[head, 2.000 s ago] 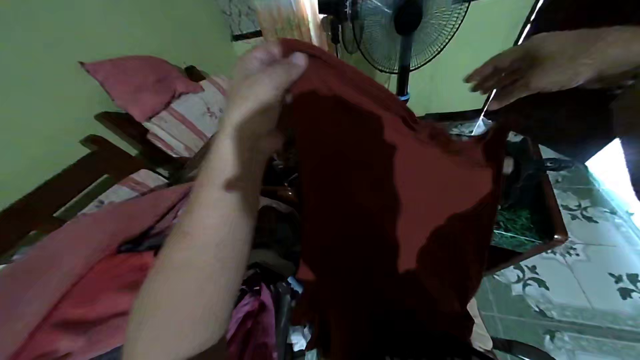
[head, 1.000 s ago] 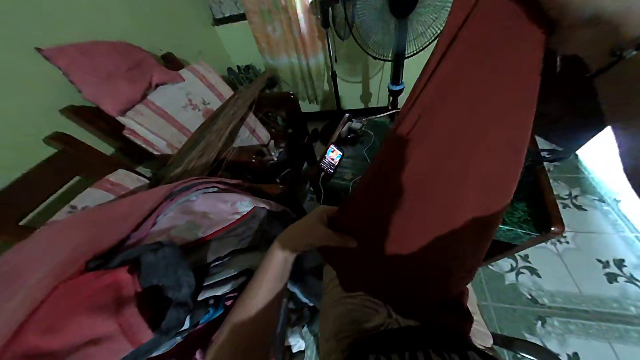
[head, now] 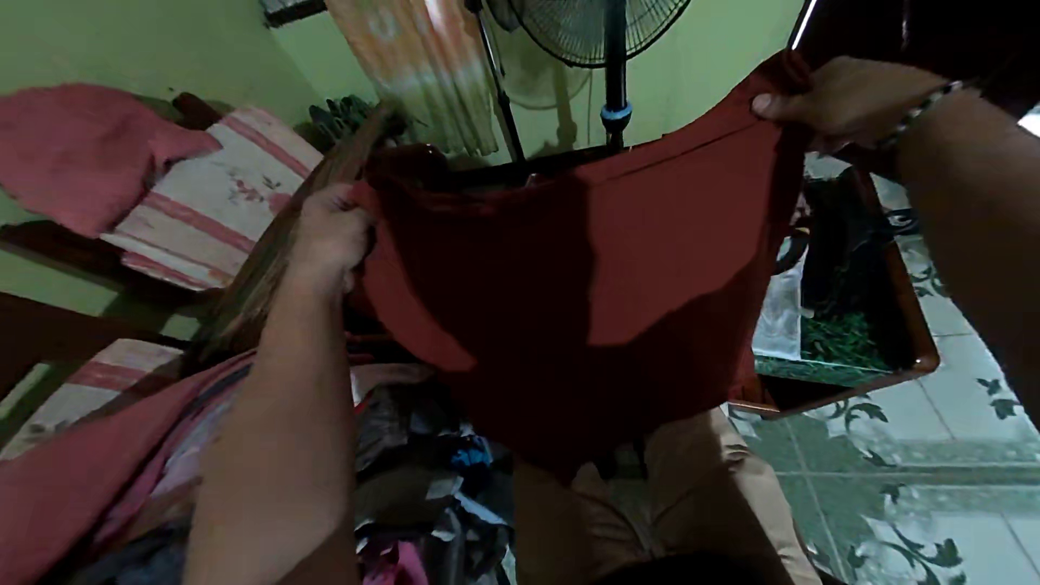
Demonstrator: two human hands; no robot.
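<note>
A dark red cloth garment [head: 569, 284] hangs spread out between my two hands, above my lap. My left hand [head: 331, 231] grips its upper left corner. At the upper right corner, my right hand [head: 829, 101] pinches the fabric between thumb and fingers; a beaded bracelet is on that wrist. The upper edge sags between the hands, and the lower part drapes toward my knees in tan trousers [head: 731, 487]. Shadow covers much of the cloth.
A pile of mixed clothes [head: 431, 487] lies at lower left, beside a pink cloth [head: 122, 455]. Behind are a pink pillow [head: 89, 154], a striped cushion [head: 236, 191] and a standing fan [head: 615, 81]. A wood-framed table [head: 918, 357] stands right, over a tiled floor [head: 934, 439].
The red garment hung lengthwise one second ago and is now stretched sideways. My left hand has risen from its lower part to an upper corner.
</note>
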